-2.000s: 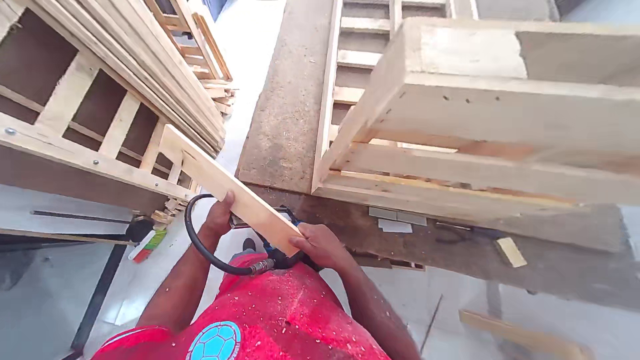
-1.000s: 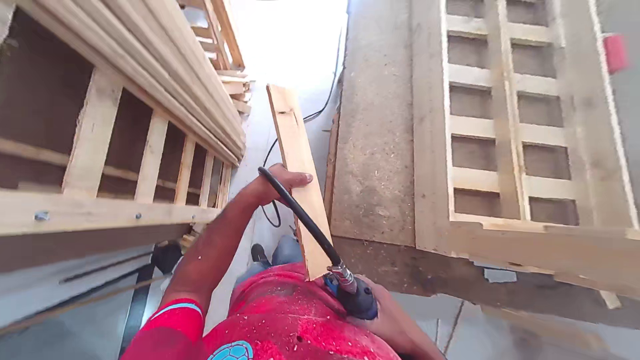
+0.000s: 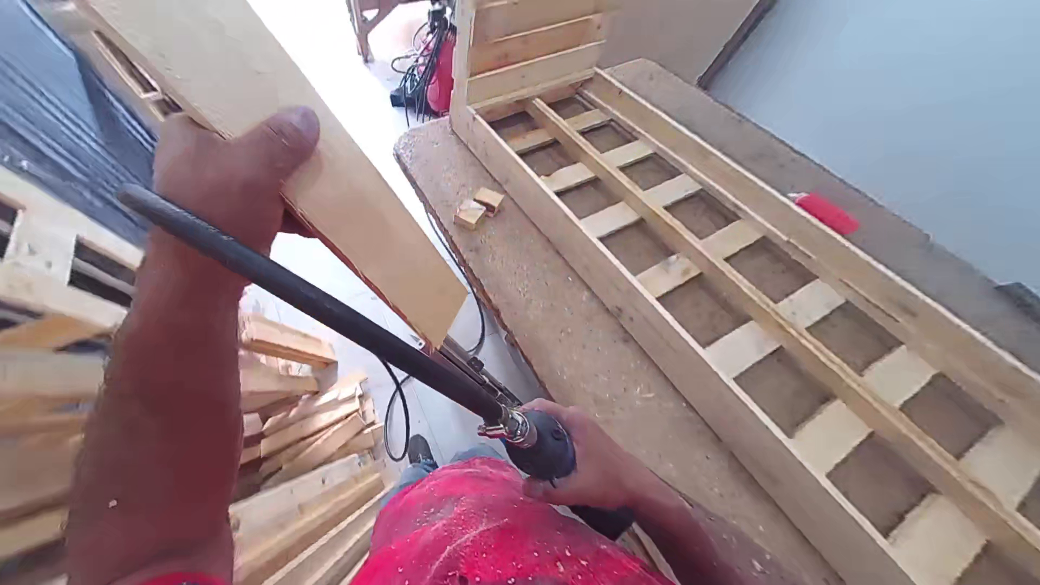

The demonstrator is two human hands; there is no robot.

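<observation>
My left hand point(image 3: 236, 171) grips a flat wooden board point(image 3: 349, 203) by its edges, thumb on the broad face; the board slants from the upper left toward my waist. In my right hand point(image 3: 589, 463) is a pneumatic nailer point(image 3: 540, 445), held near my waist by its rounded dark end, with a black air hose point(image 3: 325, 305) fitted to it. The hose passes in front of my left wrist. The nailer's metal front part point(image 3: 479, 370) lies close to the board's lower end; whether they touch cannot be told.
A slatted wooden frame point(image 3: 593, 301) lies on a particleboard worktop point(image 3: 520, 276) to the right, beside two small wood blocks point(image 3: 479, 207). A red object point(image 3: 825, 213) sits beyond the frame. Wood offcuts point(image 3: 317, 431) are piled at lower left. A thin cable point(image 3: 479, 301) hangs by the worktop's edge.
The view has swung considerably. Two seconds ago both hands were on the board near my waist; now my left hand alone holds it, farther out, and my right is on the nailer.
</observation>
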